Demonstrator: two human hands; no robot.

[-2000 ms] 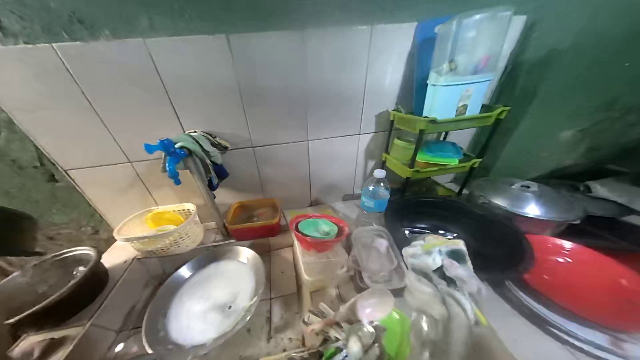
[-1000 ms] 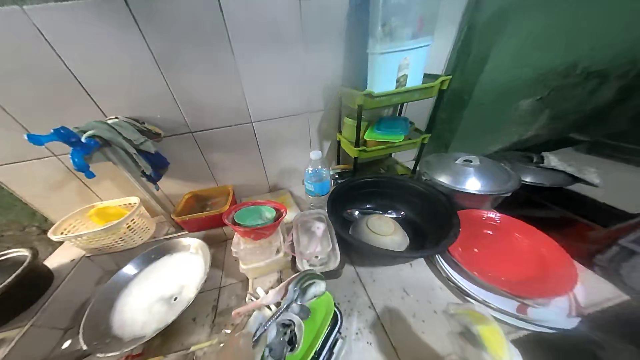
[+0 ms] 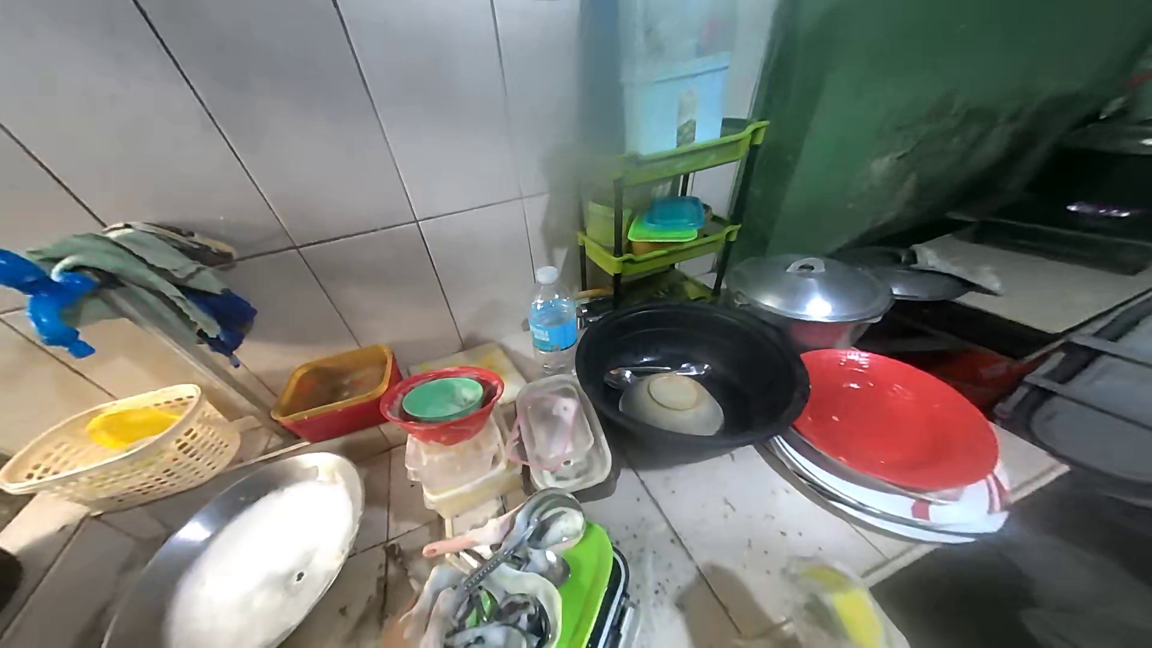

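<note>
At the bottom edge, what seems to be my left hand [image 3: 400, 630] shows as a small strip of skin beside a soapy container of spoons [image 3: 504, 612]; its grip is hidden. A blurred clear item with a yellow part [image 3: 841, 607] is at the lower right, with a sliver of my right hand [image 3: 769, 635] at it. A bright green lid [image 3: 587, 576] lies beside the spoons. The black basin [image 3: 594, 409] holds an upturned pale bowl [image 3: 670, 405] and spoons [image 3: 657, 371]. Small red [image 3: 441, 430] and green [image 3: 443, 398] bowls are nested on plastic tubs [image 3: 454, 468].
A suds-filled metal pan [image 3: 337, 477], a cream basket [image 3: 171, 454] and a blue tap [image 3: 54, 301] are at left. Behind stand a water bottle [image 3: 552, 324] and a green rack [image 3: 684, 160]. At right are a red dish [image 3: 900, 423] on plates and a lidded pot [image 3: 810, 292].
The blurred clear-and-yellow item has moved from in front of the black basin to the bottom right. The upturned bowl in the basin shows now, unlike two seconds ago. The view has swung right.
</note>
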